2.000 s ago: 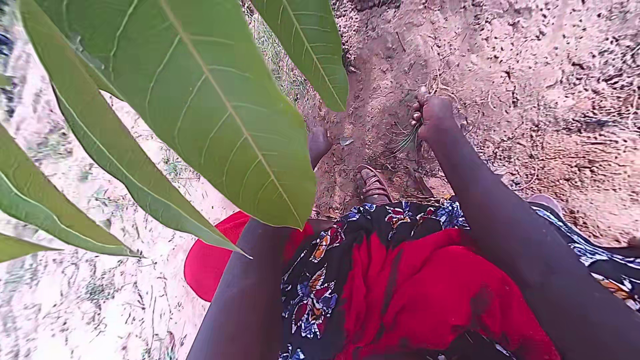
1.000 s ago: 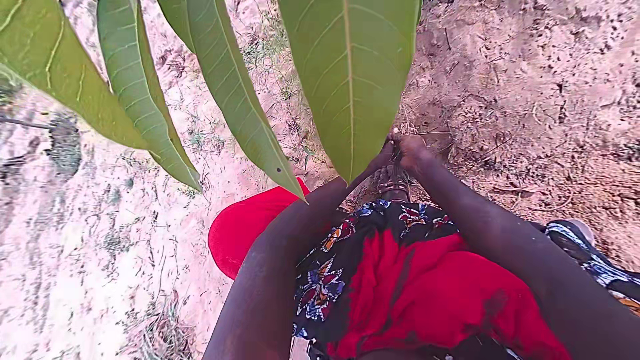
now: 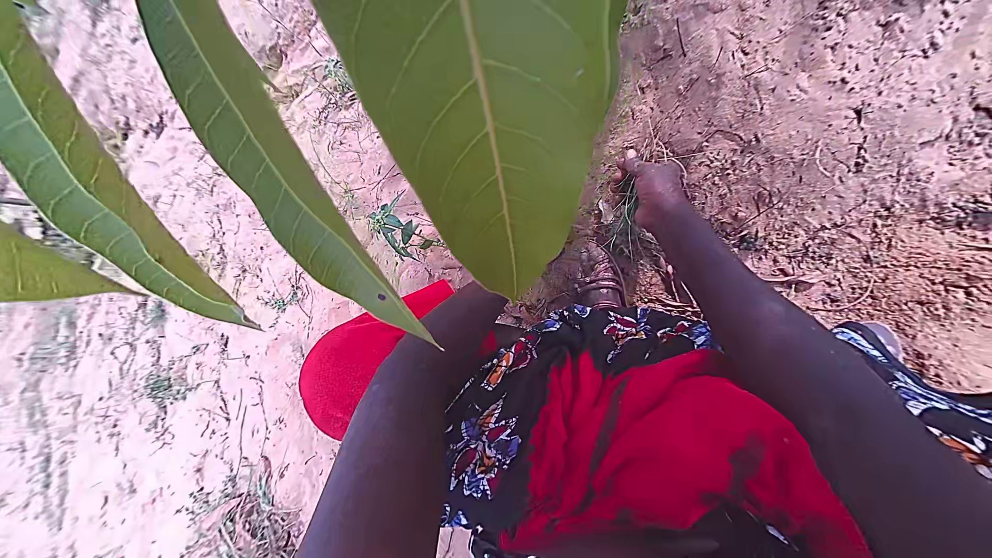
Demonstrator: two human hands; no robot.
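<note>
My right hand (image 3: 649, 186) is closed around a small bunch of thin green grass (image 3: 622, 226) with dry strands, held low over the reddish soil. My left forearm reaches forward beside the red cloth item (image 3: 353, 372), but the hand itself is hidden behind a large green leaf (image 3: 496, 139). A foot with brown straps (image 3: 601, 279) shows between the arms. Patterned dark fabric (image 3: 484, 446) and a red garment (image 3: 666, 449) cover my lap.
More long leaves (image 3: 263, 170) hang close to the camera at the upper left. A small green plant (image 3: 399, 229) grows left of centre, and a dry tuft (image 3: 248, 519) lies at the lower left. Bare soil (image 3: 876, 170) with twigs spreads to the right.
One second ago both hands were together near the foot; now my right hand is apart, farther right, with the grass in it. The left hand has gone behind the leaf.
</note>
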